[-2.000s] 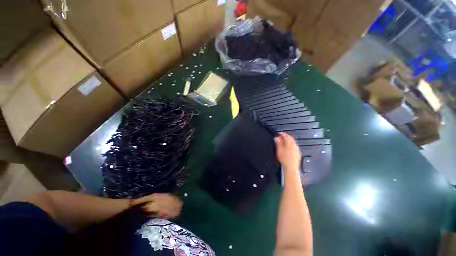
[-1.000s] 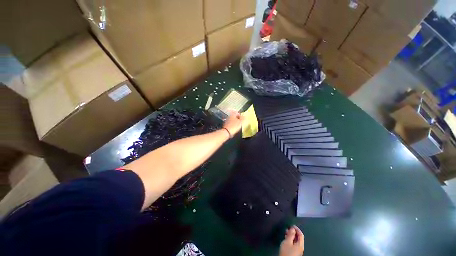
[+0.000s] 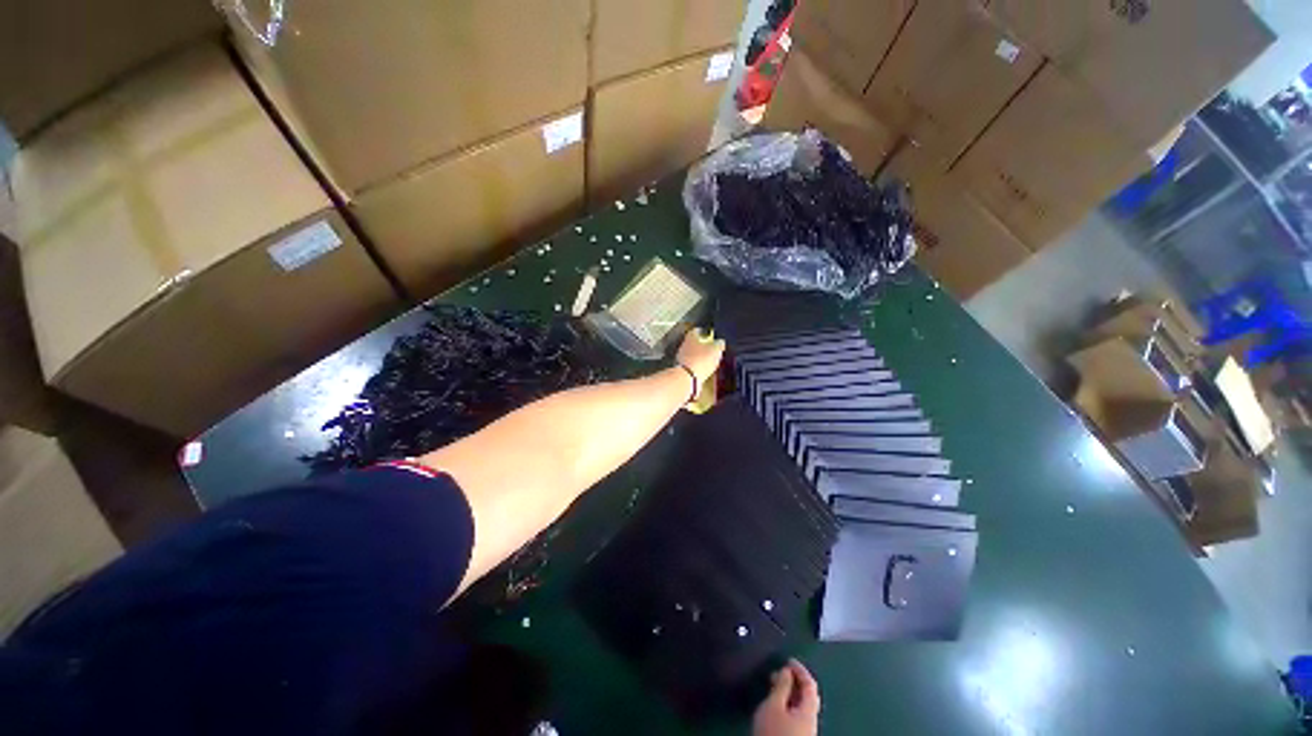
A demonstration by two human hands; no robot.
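Note:
My left hand (image 3: 698,360) reaches across the table, fingers closed on a yellow paper slip (image 3: 702,401) at the top of the black panels. A small dark red patch shows beside its fingers. My right hand (image 3: 787,700) is at the bottom edge of the picture, partly cut off, fingertips together near the panels' lower corner; whether it grips anything cannot be told. The black panels (image 3: 691,532) lie overlapped in front of me. Fanned grey panels (image 3: 895,582) lie to their right, the nearest with a rounded outline. A pale yellow label sheet (image 3: 655,308) lies beyond my left hand.
A tangled pile of black cords (image 3: 446,381) lies at left, partly behind my left arm. An open clear bag (image 3: 799,216) of black cords stands at the far end. Small white bits and a pale stick (image 3: 586,292) lie near the sheet. Cartons (image 3: 475,201) line the far-left edge.
My left hand moved from the near left to the label sheet, then slightly right onto the yellow slip. My right hand left the panels' upper right edge for their lower corner.

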